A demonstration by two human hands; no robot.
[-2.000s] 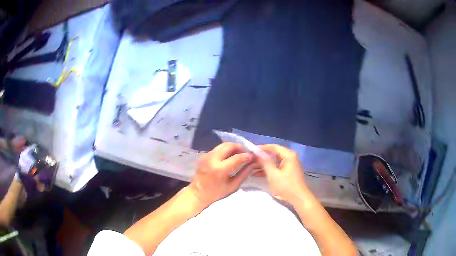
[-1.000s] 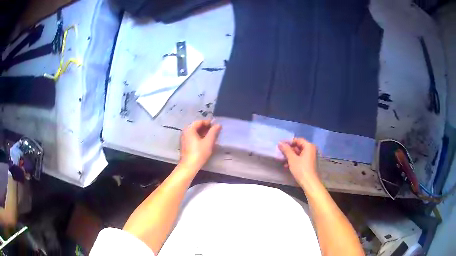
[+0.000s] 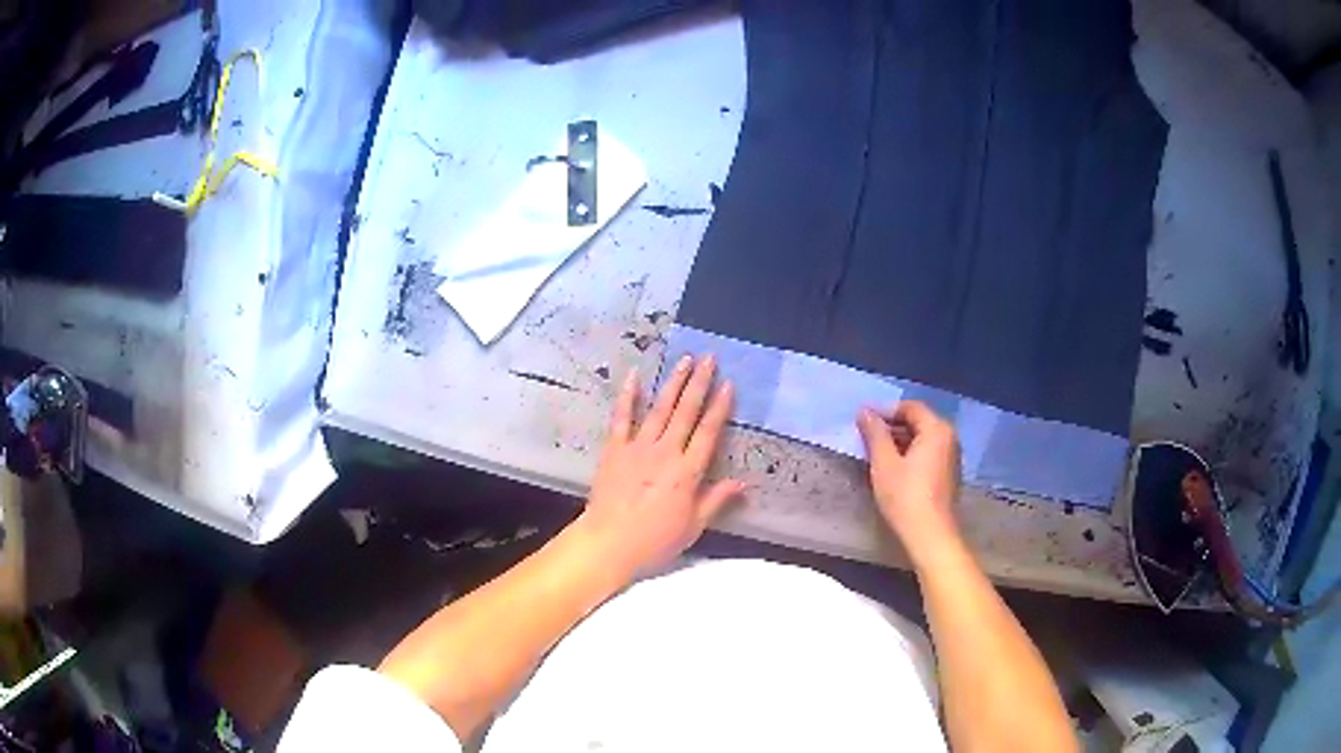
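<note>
The dark garment panel (image 3: 941, 191) lies flat, its hem edge towards me. Pale blue-lilac interfacing strips (image 3: 794, 394) lie along the hem, overlapping in places. My left hand (image 3: 665, 464) lies flat with fingers apart, its fingertips on the strip's left end. My right hand (image 3: 915, 456) pinches the edge of the interfacing near the middle of the hem with thumb and forefinger.
The steam iron (image 3: 1199, 522) rests at the table's right front corner. Long black shears (image 3: 1290, 265) lie at the right edge. A metal plate (image 3: 583, 174) lies on white pieces (image 3: 508, 277) at left. A neighbouring table (image 3: 272, 316) holds dark strips and a yellow cord (image 3: 221, 155).
The interfacing went from being held up in both hands to lying along the hem's left part. My left hand has opened flat on its left end. The view has shifted.
</note>
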